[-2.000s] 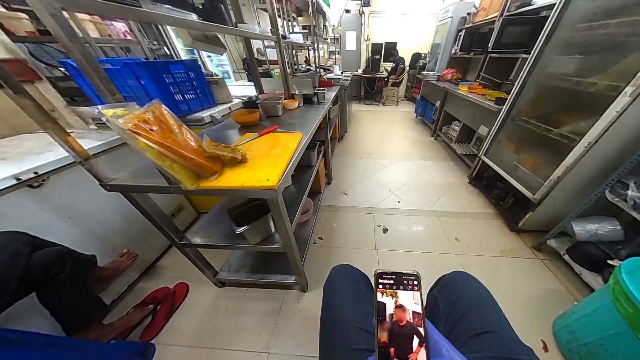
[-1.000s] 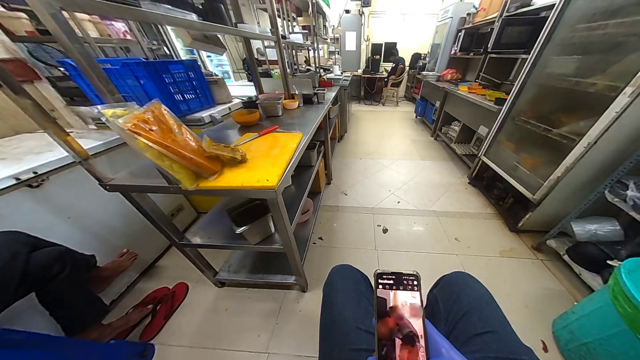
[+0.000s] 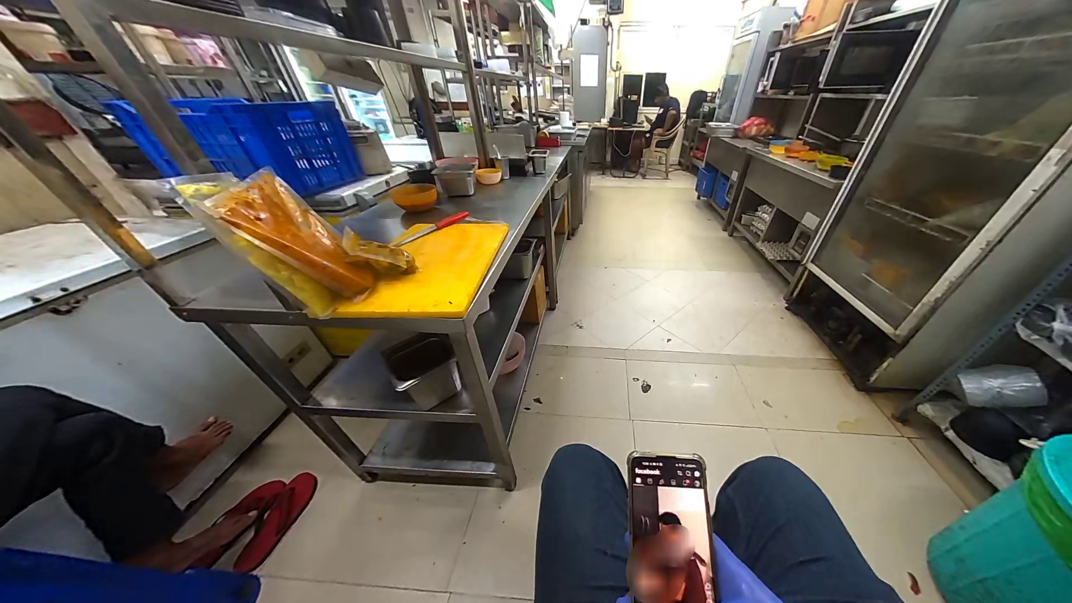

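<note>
A smartphone [image 3: 668, 536] stands upright between my knees at the bottom of the view, its lit screen facing me. Neither of my hands can be made out; whatever supports the phone lies below the frame's edge. Blue-violet material [image 3: 741, 574] shows beside the phone, and I cannot tell whether it is clothing or a glove. Ahead on the left, a yellow cutting board [image 3: 456, 272] lies on a steel worktable [image 3: 536, 180]. Plastic bags of orange and yellow food [image 3: 289, 239] lean over the board's left side, next to a red-handled knife [image 3: 434, 228].
A seated person's bare foot [image 3: 201, 440] and red flip-flops [image 3: 276, 519] are at left. Blue crates [image 3: 285, 142] stand behind the bags. To the right are a glass-door refrigerator [image 3: 930, 176] and a green bin [image 3: 1005, 536]. Another person [image 3: 666, 117] sits far back.
The picture on the phone's screen has changed. The phone, my knees, and the things on the worktable have stayed in place.
</note>
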